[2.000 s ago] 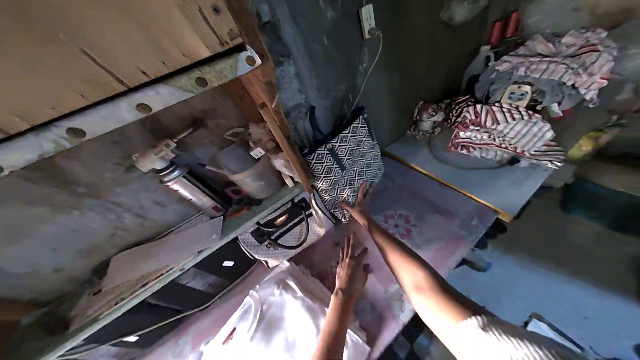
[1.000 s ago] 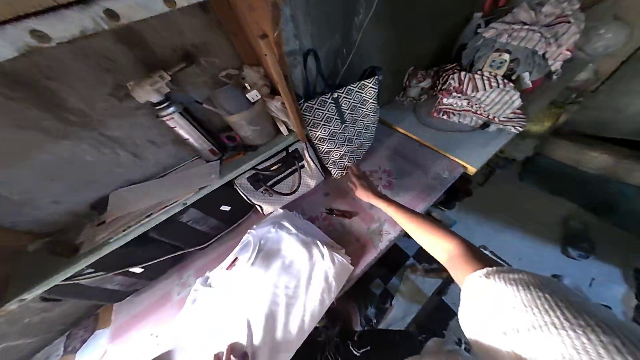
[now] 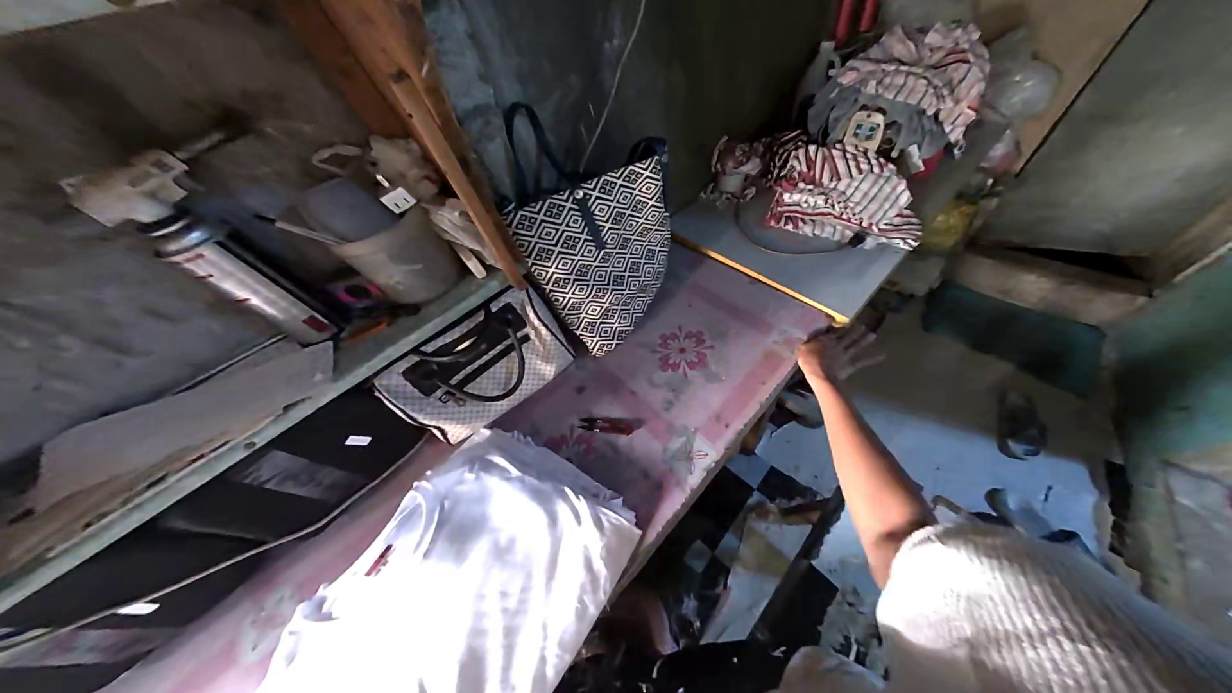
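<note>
My right hand (image 3: 839,354) is at the right edge of the table, fingers spread and holding nothing, beside the yellow edging strip (image 3: 760,274). My left hand is out of the picture. A pile of white garments (image 3: 491,558) lies on the pink flowered tablecloth (image 3: 717,385). Small dark red thread snips (image 3: 610,424) rest on the cloth above the pile. A black-and-white patterned tote bag (image 3: 602,250) stands upright against the wall, and a smaller checked handbag with black handles (image 3: 481,371) leans beside it, by the shelf.
Striped garments (image 3: 842,188) lie on the grey tabletop (image 3: 808,269) at the back right. The left shelf (image 3: 385,351) holds a metal vacuum flask (image 3: 245,279) and a bucket-like container (image 3: 404,255). A wooden post (image 3: 433,125) rises at its end. Scraps litter the checkered floor (image 3: 760,481).
My right hand has moved from the tote bag to the table's right edge. My left hand, over the table two seconds ago, has left the view. The thread snips came into sight.
</note>
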